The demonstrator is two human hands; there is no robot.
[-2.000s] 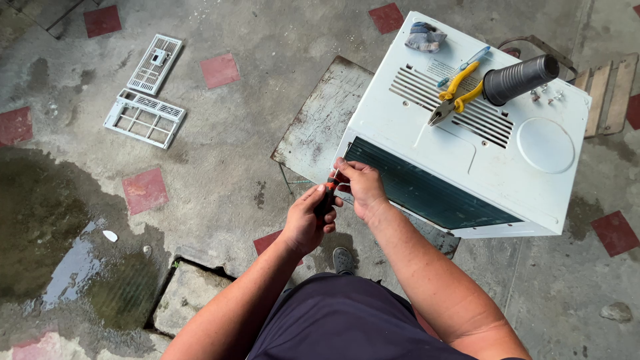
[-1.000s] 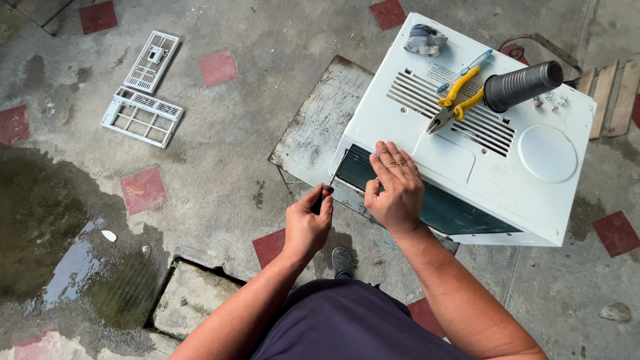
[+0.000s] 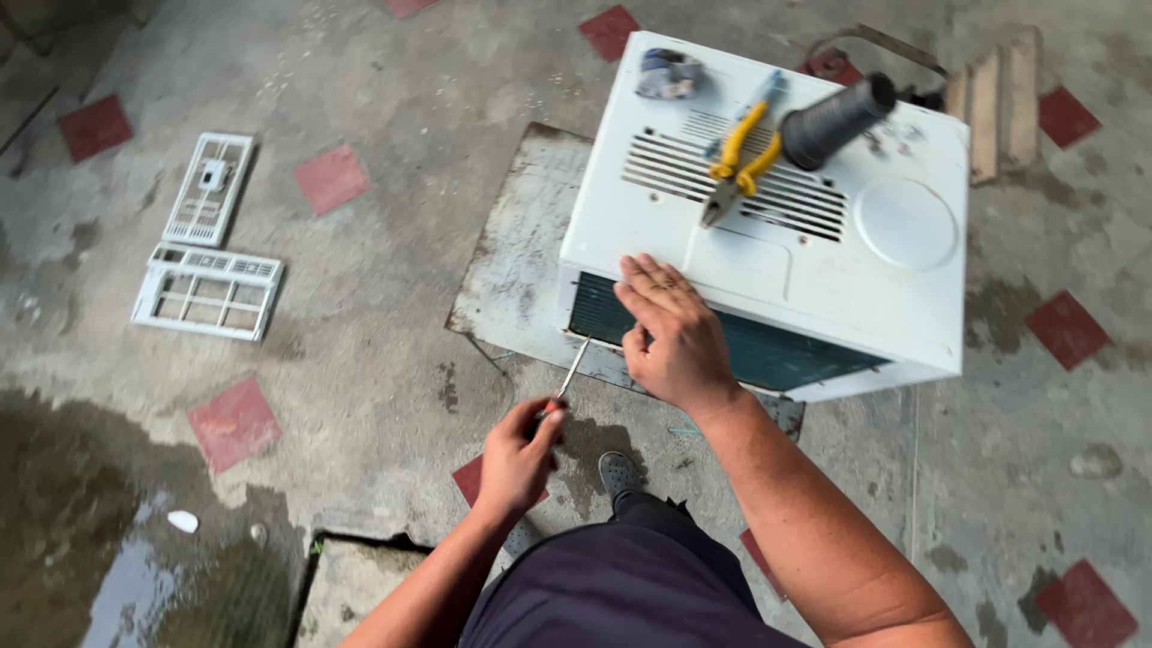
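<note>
My left hand (image 3: 522,454) grips the handle of a screwdriver (image 3: 572,371), whose tip is at the lower left edge of a white metal air conditioner unit (image 3: 612,216). Whether the tip touches a screw cannot be told. My right hand (image 3: 670,333) rests with fingers spread on the unit's front top edge and holds nothing. It partly covers the dark finned coil (image 3: 774,351). On top of the unit lie yellow-handled pliers (image 3: 742,166) beside a dark grey ribbed plastic cup or stack of cups (image 3: 832,121).
A crumpled grey cloth (image 3: 668,74) and small metal pieces (image 3: 900,133) also lie on the unit, which sits on a worn board (image 3: 517,243). Two white plastic grilles (image 3: 209,189) lie on the concrete at left. A puddle (image 3: 81,522) and a slab edge are lower left; wooden slats (image 3: 1003,108) are upper right.
Two seconds ago both hands were together at the screwdriver; my right hand has since moved onto the unit's edge. The screwdriver's tip now points to the unit's lower left edge.
</note>
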